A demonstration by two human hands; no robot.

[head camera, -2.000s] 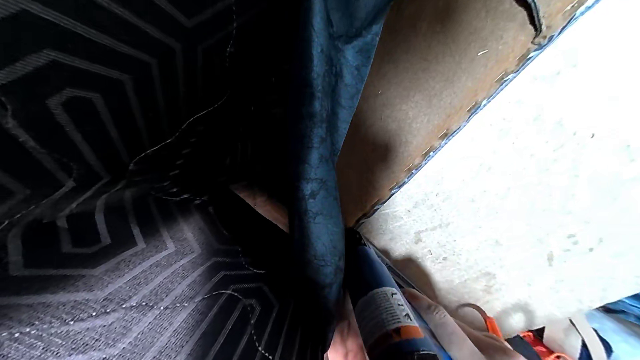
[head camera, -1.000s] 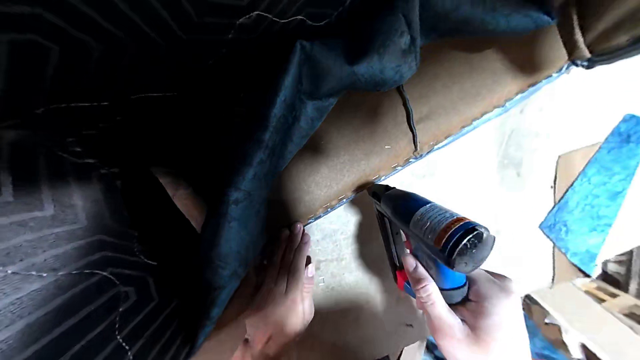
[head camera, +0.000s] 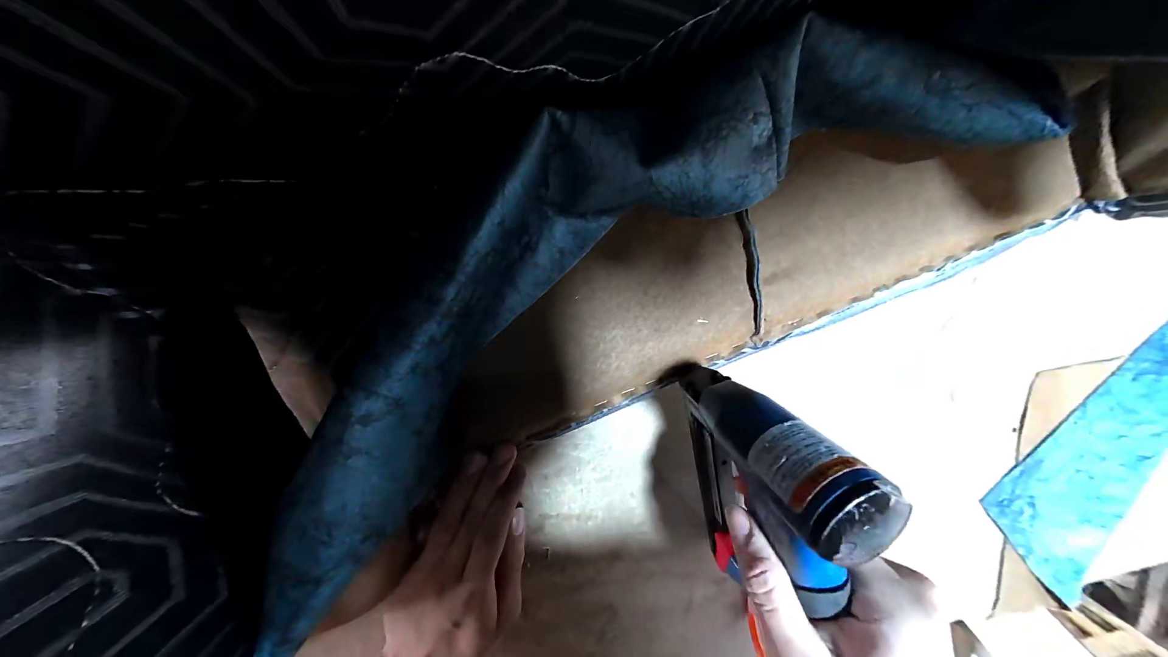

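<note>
My right hand (head camera: 803,602) grips a blue and black pneumatic staple gun (head camera: 785,456), whose nose touches the edge of a brown fiberboard panel (head camera: 639,292). A row of staples runs along that edge, over a thin strip of blue fabric. My left hand (head camera: 465,557) lies with its fingers extended against the panel's edge, lower left of the nose, holding nothing that shows. A flap of dark blue upholstery fabric (head camera: 493,246) hangs in folds over the panel. A black strip (head camera: 751,274) crosses the panel near the nose.
Black patterned fabric (head camera: 82,566) with loose white thread fills the left side. At the right, a bright blue fabric piece (head camera: 1086,465) lies over brown board (head camera: 1058,411), with wooden pieces (head camera: 1104,630) below. A pale floor (head camera: 912,401) shows behind the staple gun.
The staple gun, seen low beside the fabric two seconds ago, came to the panel edge by one second ago. It remains there in my right hand; my left hand stays at the edge.
</note>
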